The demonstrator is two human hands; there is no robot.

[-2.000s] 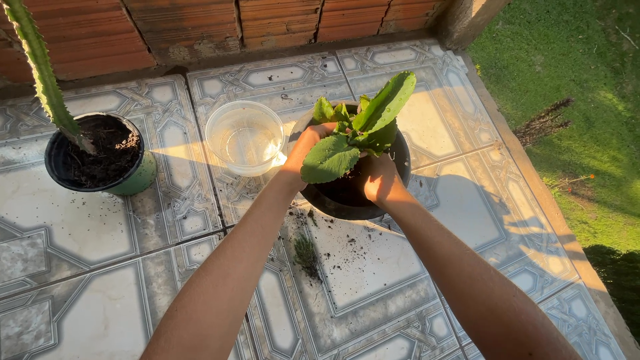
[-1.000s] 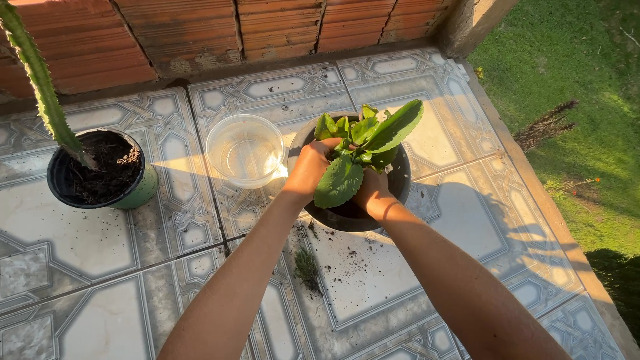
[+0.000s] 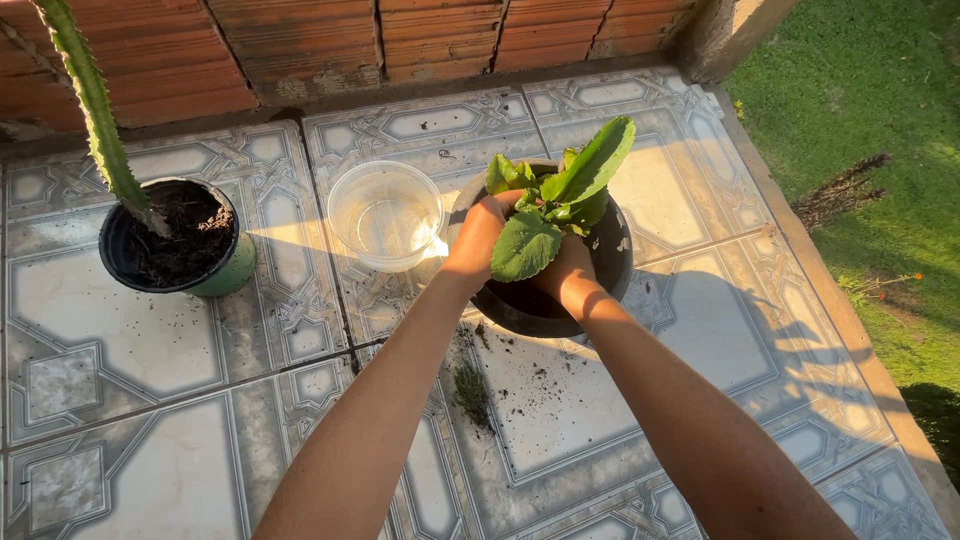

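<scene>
A leafy green plant [image 3: 592, 165] with broad, scalloped leaves stands in a dark round pot [image 3: 517, 304] on the tiled floor. My left hand [image 3: 480, 236] reaches into the pot at the plant's left side, its fingers partly behind the leaves. Low at the base of the plant, on the right, is my right hand [image 3: 566, 270], its fingers hidden by a large leaf and the pot's interior. Whether either hand grips the stem or presses the soil cannot be seen. Dark soil shows inside the pot.
A clear plastic tub [image 3: 386, 217] stands left of the pot. Farther left, a cactus [image 3: 97, 112] grows in a green pot [image 3: 232, 266]. A small uprooted plant [image 3: 471, 394] and soil crumbs lie in front. Behind is a brick wall [image 3: 300, 37]; grass [image 3: 847, 67] borders the right edge.
Both hands stay in the pot around the plant's base. The large upright leaf has shifted its lean slightly; little else has changed.
</scene>
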